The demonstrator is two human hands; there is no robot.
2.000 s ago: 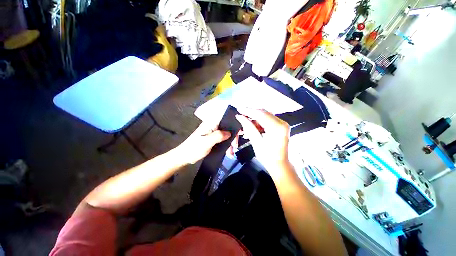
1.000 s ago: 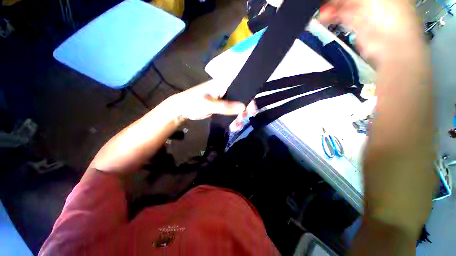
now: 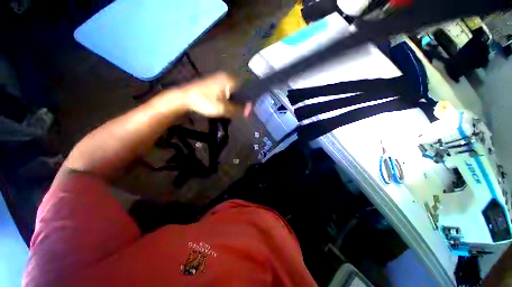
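A long black band runs, blurred, from my left hand up to the top right edge of the picture. My left hand is blurred and closed around its lower end, above the floor left of the white table. My right hand is not in view. Several black cut bands lie fanned on the table, ends toward me. Scissors with light-blue handles lie on the table near its front edge.
A white sewing machine stands at the right end of the table. Dark cloth pieces lie at the far side. A pale folding table stands at upper left. Tangled black strips and small pale scraps lie on the floor.
The band, first held short between both hands, is now stretched long toward the upper right. My right hand has moved up and out of the picture. The fanned bands have come into view.
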